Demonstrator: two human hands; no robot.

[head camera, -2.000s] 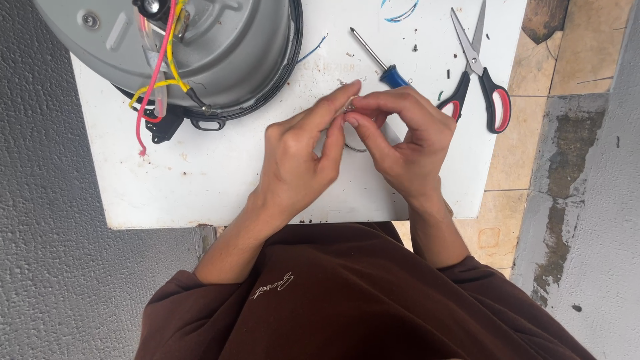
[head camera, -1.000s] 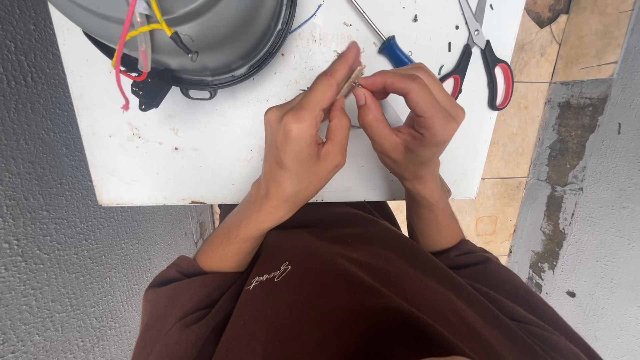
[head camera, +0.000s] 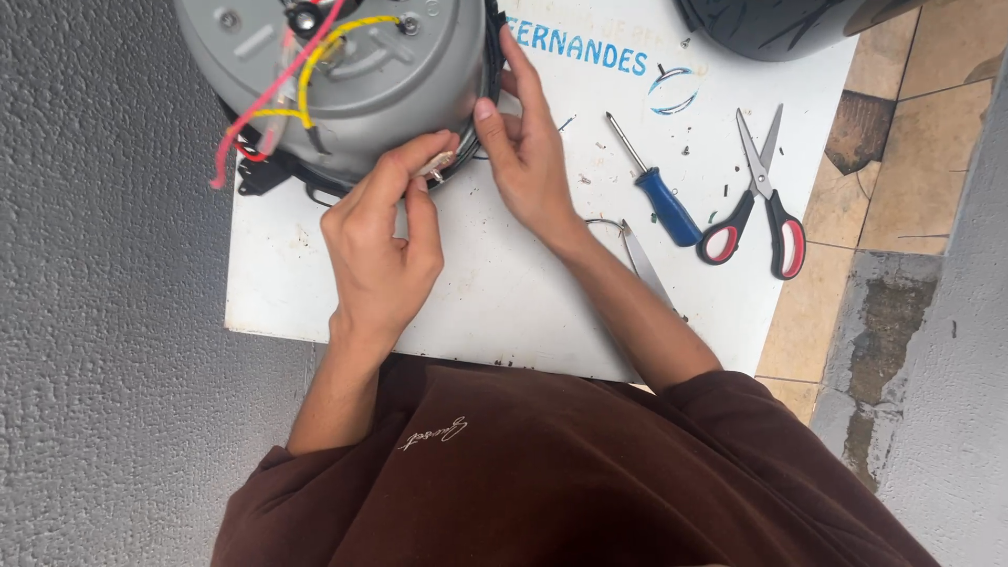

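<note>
A round grey metal appliance housing with a black rim lies at the upper left, with yellow and pink wires across it. Between thumb and fingers, my left hand pinches a small pale piece with a metal end, close to the housing's lower rim. My right hand rests its fingers and thumb on the right side of that rim. What the small piece is exactly, I cannot tell.
On the white tabletop, a blue-handled screwdriver and open scissors lie to the right. A metal blade lies partly behind my right forearm. Small scraps are scattered around. A dark rounded object stands at the top right.
Both hands were together over the table near its front; now they are at the housing. The right hand has left the small piece and touches the rim. The view has shifted.
</note>
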